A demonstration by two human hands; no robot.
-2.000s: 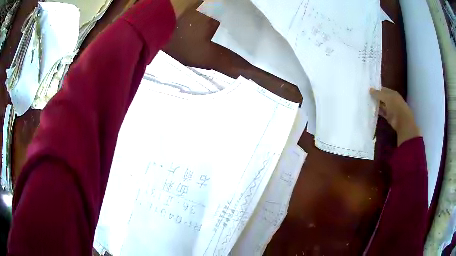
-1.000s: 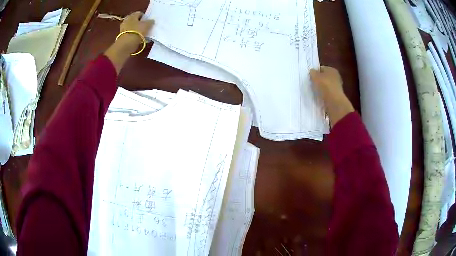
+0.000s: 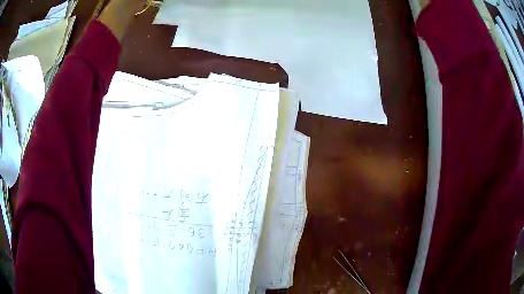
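Observation:
A stack of white paper pattern pieces [image 3: 178, 166] with pen lines and handwritten characters lies in front of me. Part of a cream piece [image 3: 281, 132] shows at its right edge. A plain white sheet [image 3: 287, 51] with a jagged left edge lies beyond it and runs out of the top of the picture. My left hand [image 3: 123, 12], with a yellow bracelet, is at the top left, cut off by the edge; its fingers are hidden. Only a sliver of my right hand [image 3: 424, 3] shows at the top right, so its grip cannot be seen.
Pattern bundles [image 3: 43, 46] lie at the far left, with a brown stick [image 3: 99, 8] near my left wrist. A long white paper roll [image 3: 431, 143] lies at the right, partly under my right sleeve. Two thin sticks [image 3: 351, 272] lie near the front edge of the picture.
The marked pattern piece held in both hands has gone from view, and the plain sheet is uncovered. Both hands have moved up to the picture's top, the right one also to the right.

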